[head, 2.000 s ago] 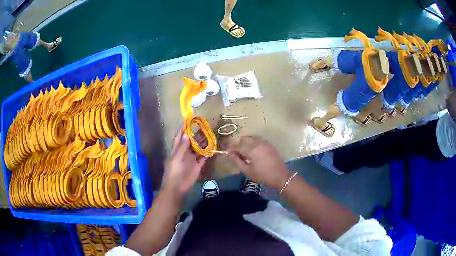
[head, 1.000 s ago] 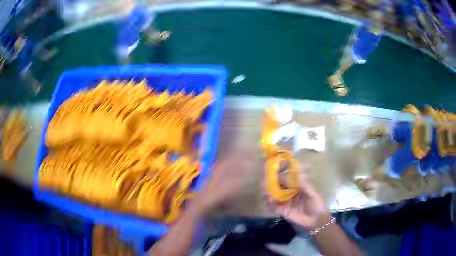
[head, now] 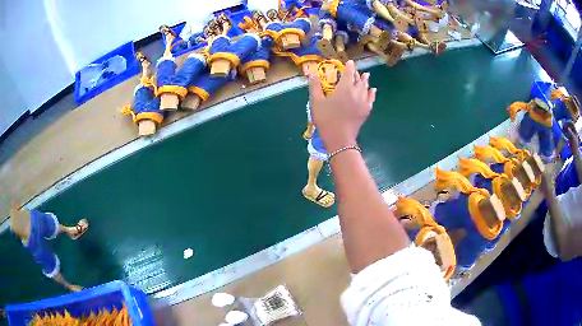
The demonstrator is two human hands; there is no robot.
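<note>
My right hand (head: 341, 105) reaches far forward over the green belt, with its fingers at an orange sash part (head: 330, 75). Tan shows around the ring. A figure lower body (head: 317, 153) in blue shorts, with a sandaled foot, shows beside and below my wrist, partly hidden by my hand and forearm. I cannot tell whether the sash sits on this figure. My left hand is not in view.
Figure lower bodies (head: 223, 51) crowd the opposite ledge. Sashed figures (head: 488, 213) line the near bench at right, beside another person's arm (head: 565, 223). Another figure (head: 43, 239) lies on the belt (head: 210, 184). A sash bin (head: 137, 302), white objects (head: 236, 316) and packet (head: 277, 304) are near.
The view has swung up towards the opposite ledge. My right hand has moved from the bench out over the belt. My left hand has left the view.
</note>
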